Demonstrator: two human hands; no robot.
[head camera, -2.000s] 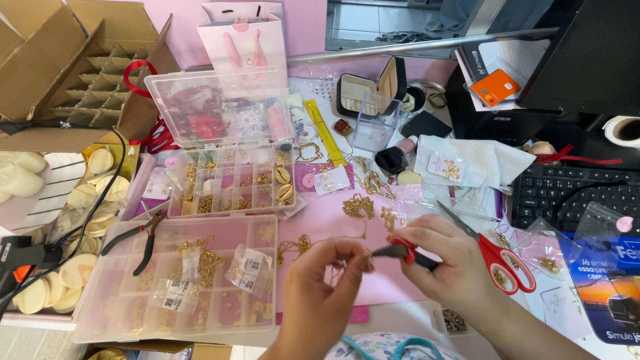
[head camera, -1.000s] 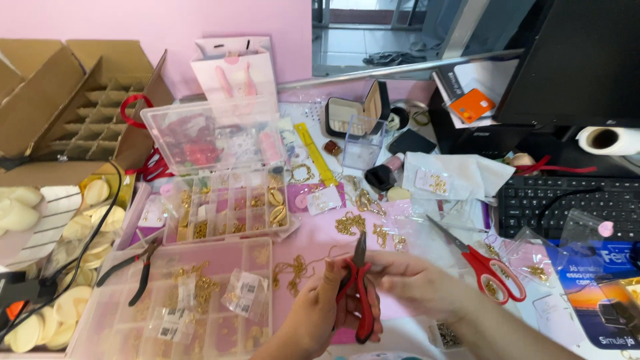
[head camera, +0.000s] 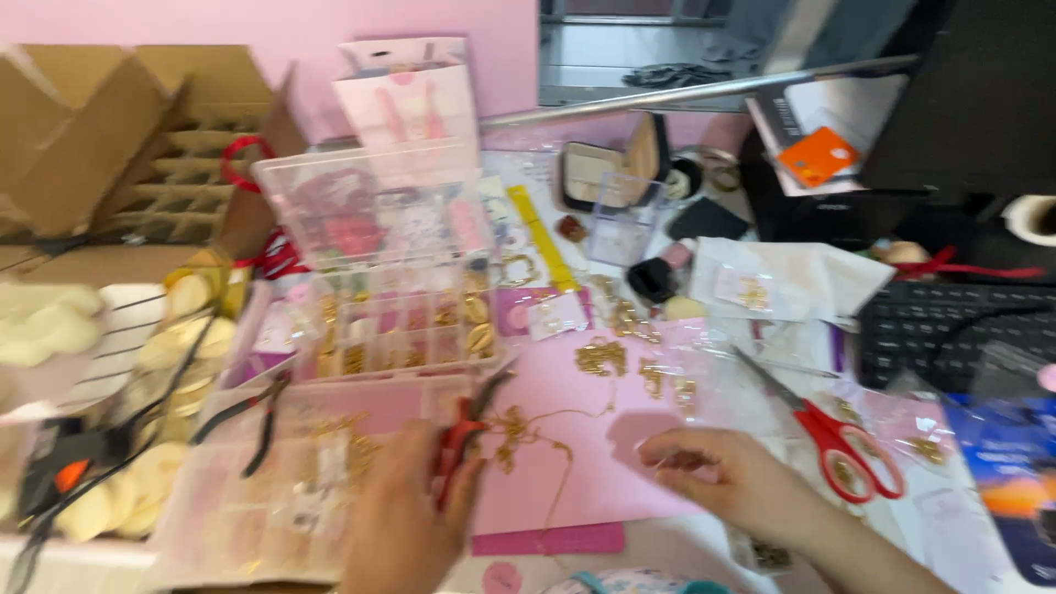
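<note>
My left hand is closed around red-handled pliers, whose dark jaws point up and to the right over the edge of a plastic organizer. To the right, my right hand hovers over the pink mat with its fingers curled and apart, and nothing shows in them. Between the hands, a tangle of gold chain lies on the mat, one strand running down toward its front edge. Behind it sits another heap of gold chain. Red-handled scissors rest right of my right hand.
Black-handled pliers lie on the open organizer, behind which stands a compartment box with gold pieces. A cardboard box is at the back left, a jewelry case at the back, a keyboard at the right.
The red-handled pliers have moved left with my left hand; two seconds ago they were at my right hand. My hands, close together in both earlier frames, are now apart, with the chain tangle visible between them.
</note>
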